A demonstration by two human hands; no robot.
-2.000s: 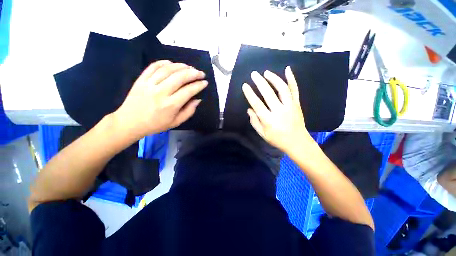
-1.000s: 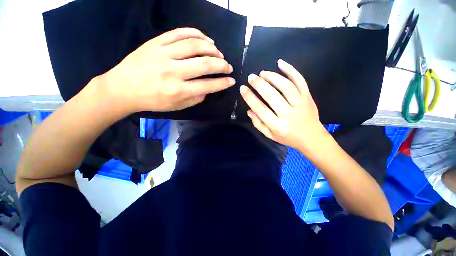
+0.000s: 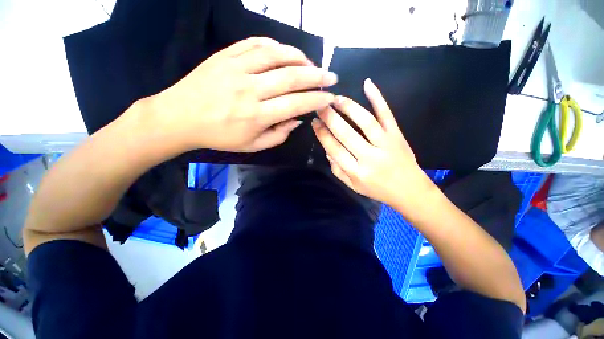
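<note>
Two black cut fabric panels lie side by side on the white table [image 3: 40, 86]. The left panel [image 3: 99, 73] is larger, with more black fabric bunched on it. The right panel [image 3: 457, 99] is flat. Their edges meet in a narrow line under my fingertips. My left hand [image 3: 245, 99] lies palm down on the left panel, its fingertips reaching over the line. My right hand [image 3: 371, 145] lies on the right panel's left part, fingers slightly spread. The fingertips of both hands touch or nearly touch. Neither hand visibly grips fabric.
Scissors [image 3: 547, 132] with green and yellow handles and black thread snips [image 3: 530, 56] lie at the right. A clear ribbed cup-like part [image 3: 485, 23] stands behind the right panel. Blue crates [image 3: 397, 248] with black pieces are below the table. Another person's grey sleeve [image 3: 576, 198] shows at the right.
The left panel has moved right to the right panel, narrowing the gap. My left hand has moved right, its fingertips now over the line. The view has shifted.
</note>
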